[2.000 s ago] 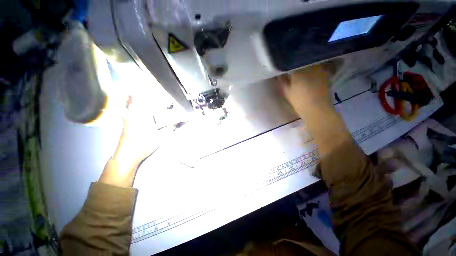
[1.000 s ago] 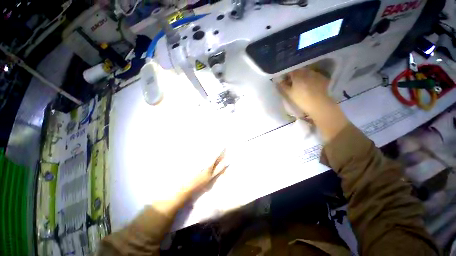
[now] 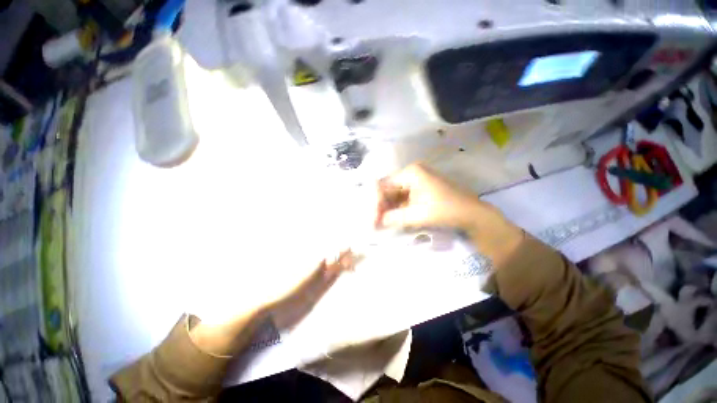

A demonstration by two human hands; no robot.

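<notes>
A pale fabric piece (image 3: 365, 364) hangs over the table's front edge near my body; its upper part is lost in glare. My left hand (image 3: 303, 287) is low over the table just above it, with the fingers washed out, so its grip cannot be told. My right hand (image 3: 417, 201) is in front of the needle area with thumb and fingers pinched together. A pale curled bit (image 3: 423, 238) shows just under it; whether the fingers hold it is unclear. The presser foot and needle (image 3: 347, 154) are behind my hands, with no hand at them.
The white sewing machine head (image 3: 393, 79) spans the back. A white oval device (image 3: 163, 106) stands left of the needle. Scissors with red and orange handles (image 3: 641, 177) lie at the table's right end, a dark green tool across them. Crumpled cut pieces (image 3: 668, 275) lie at right.
My right hand has come out from under the machine arm towards the front and left. My left hand has moved from beside the needle to the front. The pale piece now hangs over the edge.
</notes>
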